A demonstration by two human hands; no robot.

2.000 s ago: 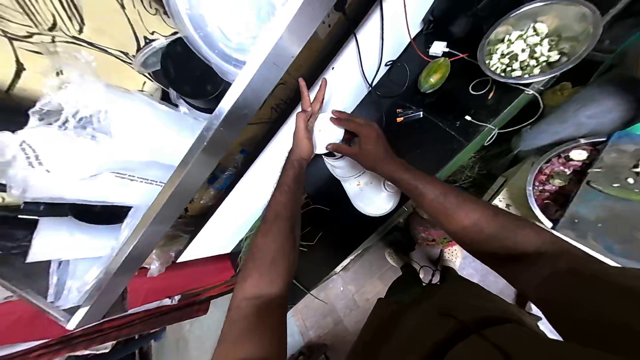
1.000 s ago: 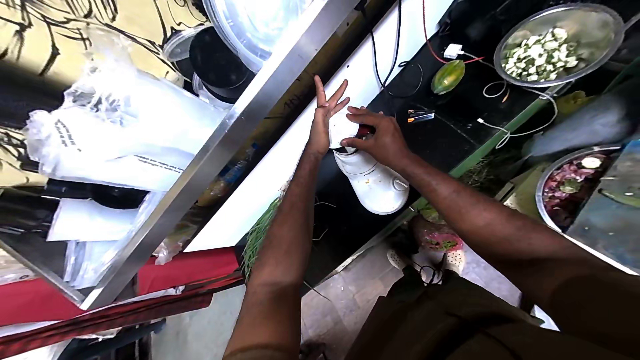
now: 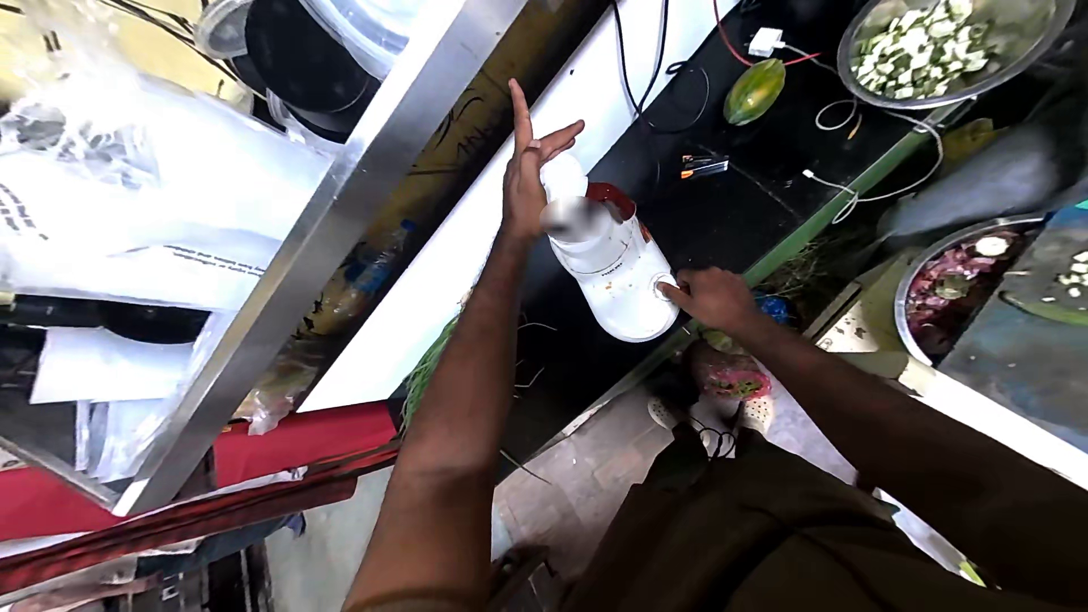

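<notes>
A white mixer grinder [image 3: 625,293] stands on the black counter, with a small jar on its base and a dark red handle [image 3: 612,199] at the jar's side. The jar's middle is blurred. My left hand [image 3: 527,183] has its palm against the white lid [image 3: 563,178], fingers spread and pointing away. On the base's near right side, my right hand [image 3: 710,296] has its thumb at the round white knob [image 3: 664,286], the other fingers curled and partly hidden.
Cables, a green-yellow fruit [image 3: 755,92] and a charger [image 3: 766,42] lie on the counter. A steel bowl of cut pieces [image 3: 841,64] stands at upper right, another bowl [image 3: 908,327] below it. A metal shelf edge [image 3: 340,178] runs along the left.
My right hand has left the top of the jar and moved down to the knob on the base. My left hand stays by the lid. The red handle shows more fully now.
</notes>
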